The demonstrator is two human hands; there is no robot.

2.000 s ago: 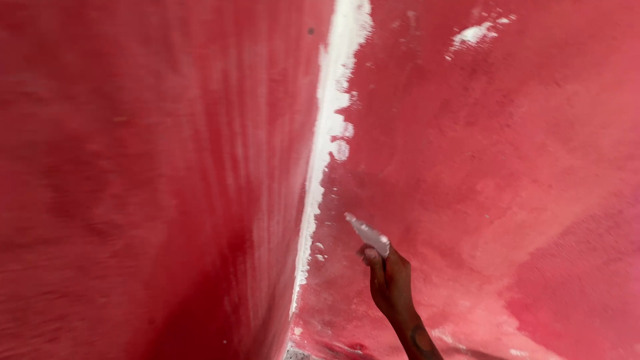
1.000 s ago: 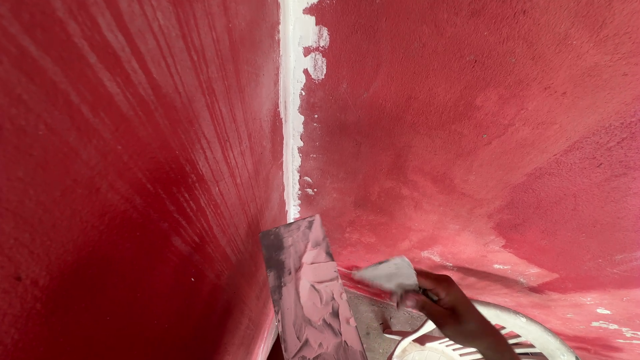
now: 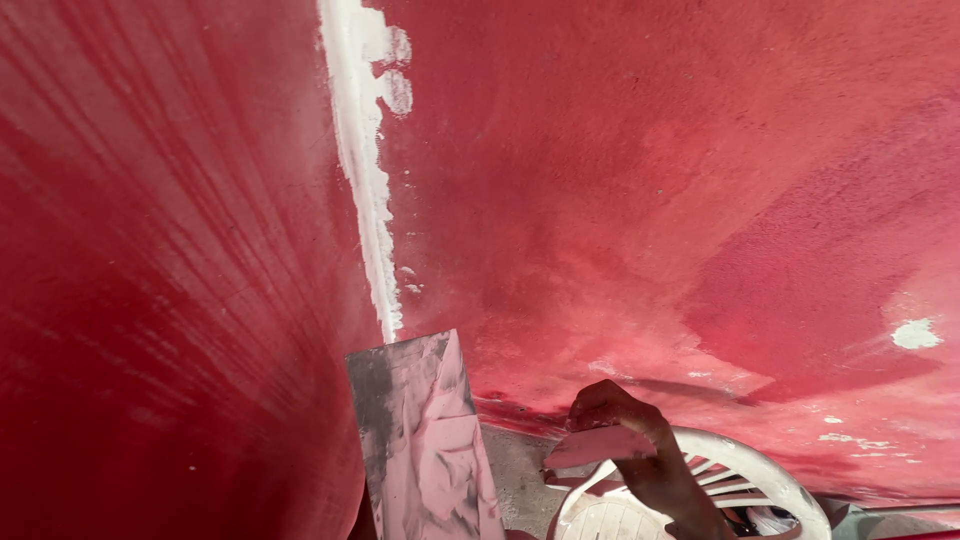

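Note:
My right hand [image 3: 626, 416] is closed around a putty knife [image 3: 596, 448], its blade pointing left, to the right of a flat metal plastering trowel [image 3: 424, 442]. Filler is smeared over the trowel's face, with bare dark metal at its upper left. Of my left hand, only small parts of skin show beside the trowel at the bottom edge; its grip is hidden. A band of white filler [image 3: 364, 165] runs down the corner between two red walls, and its lower end meets the trowel's top edge in view.
A white plastic chair [image 3: 780, 480] stands at the lower right, below my right hand. Grey floor [image 3: 517, 465] shows between it and the trowel. The right red wall [image 3: 562, 187] has pale patches, including a white spot [image 3: 915, 334].
The trowel, out of view two seconds ago, is in view from one second ago. My right hand has moved down from beside the corner, and the putty knife has turned. The view has shifted downward.

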